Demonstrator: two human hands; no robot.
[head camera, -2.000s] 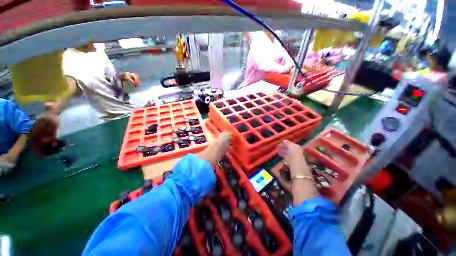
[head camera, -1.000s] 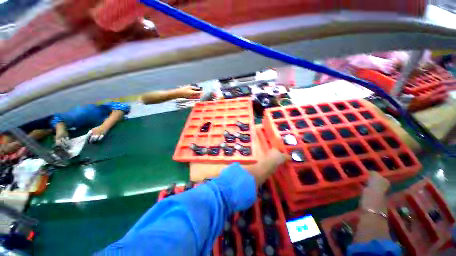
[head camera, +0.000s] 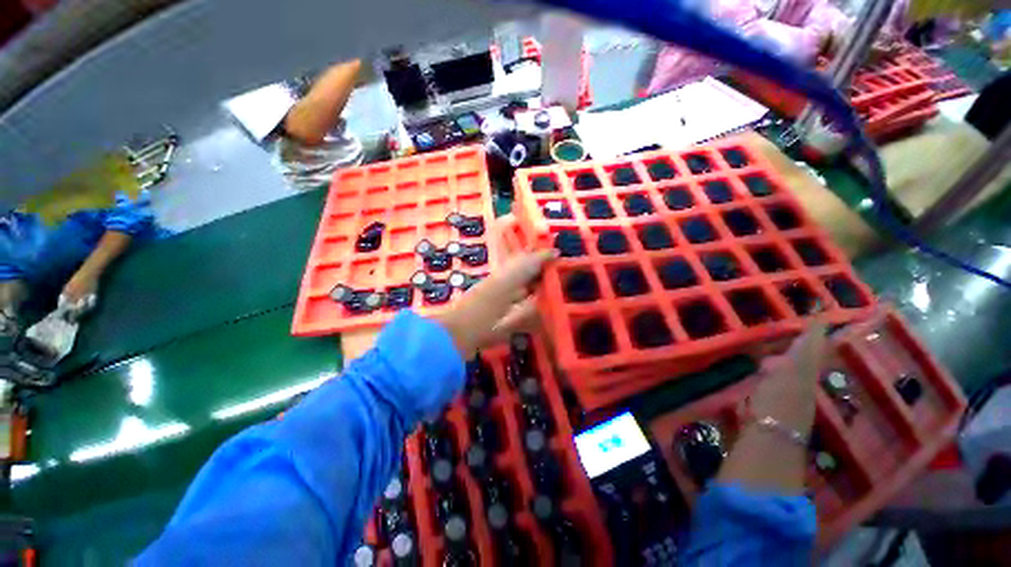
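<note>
A stack of red-orange trays (head camera: 577, 349) stands in front of me, its top tray holding flat black units (head camera: 629, 280) in its pockets. My left hand (head camera: 499, 299) is at the stack's left side, fingertips against the edge. My right hand (head camera: 793, 382) is at the stack's front right edge. Both hands are blurred, and I cannot tell whether either grips the stack. A second red-orange tray (head camera: 333, 266) at left is partly filled with black units with round parts. A third tray (head camera: 588, 498) near me holds rows of similar units, partly behind my left sleeve.
A tester with a lit display (head camera: 612, 445) lies between the near tray and a divided red tray (head camera: 887, 443) with a few small parts. A blue cable (head camera: 721, 55) crosses above. Other people's arms show at far left and top. A metal post stands at right.
The view has shifted, and more of the near tray and the right-hand tray shows. Both hands stay at the stack's sides. Bright glare on two units of the stack has mostly gone.
</note>
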